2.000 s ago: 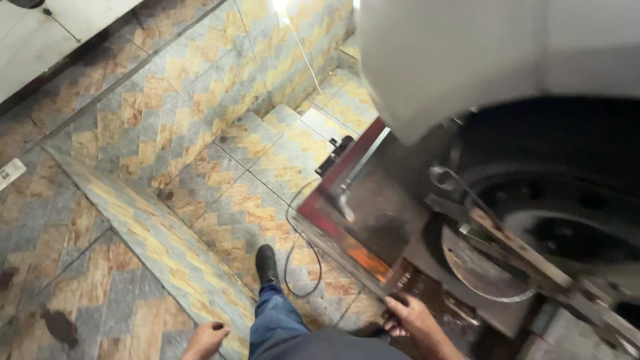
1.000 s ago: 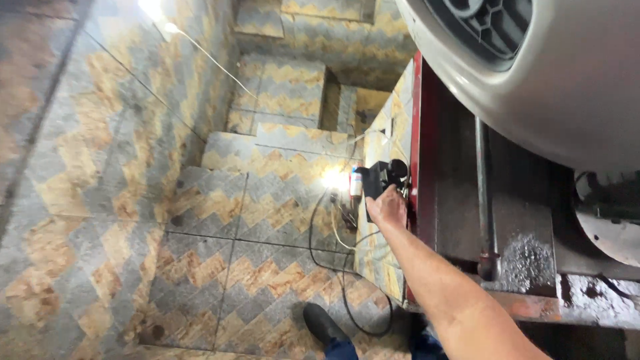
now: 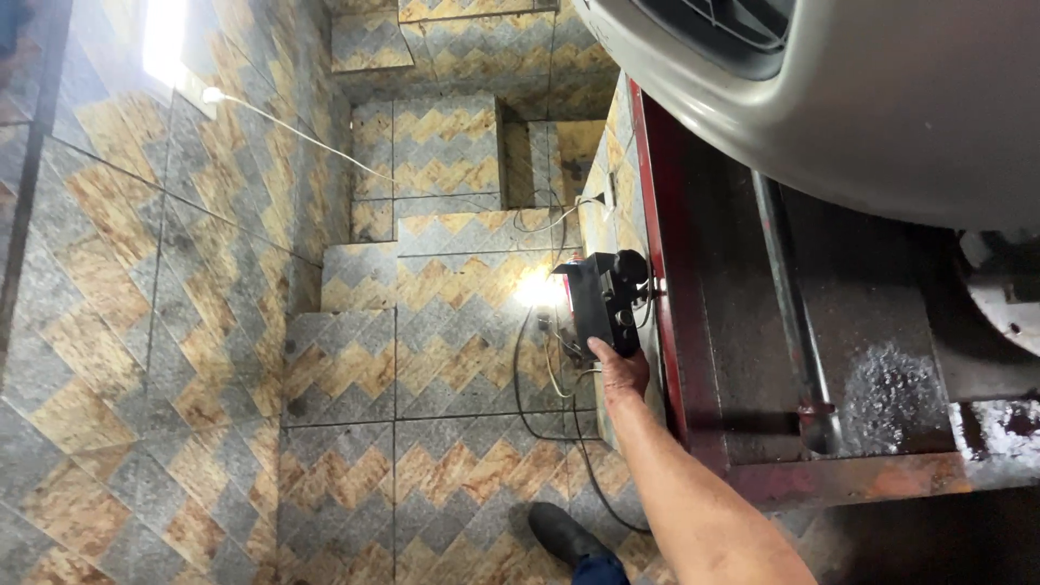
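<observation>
My right hand (image 3: pixel 624 372) reaches forward to a black control box (image 3: pixel 603 305) mounted beside the tiled pit wall, next to the red steel edge (image 3: pixel 660 268) of a platform. The thumb lies on the near end of the box; the other fingers are hidden beneath or behind it, so a grip cannot be confirmed. Round knobs or fittings show on the box's right side. A bright light (image 3: pixel 540 291) glows at its left, and dark and pale cables hang below. My left hand is out of the frame.
A silver car's bumper (image 3: pixel 853 106) overhangs the platform at the upper right. A metal bar (image 3: pixel 792 309) lies along the platform. Tiled steps (image 3: pixel 447 146) stand ahead. A white plug (image 3: pixel 213 95) with a cable is in the left wall, and a black cable (image 3: pixel 520 390) loops over the floor.
Two seconds ago both hands were low in view near the platform's corner. My right hand has since reached the black box and stays there; my left hand has left view. The view has swung considerably.
</observation>
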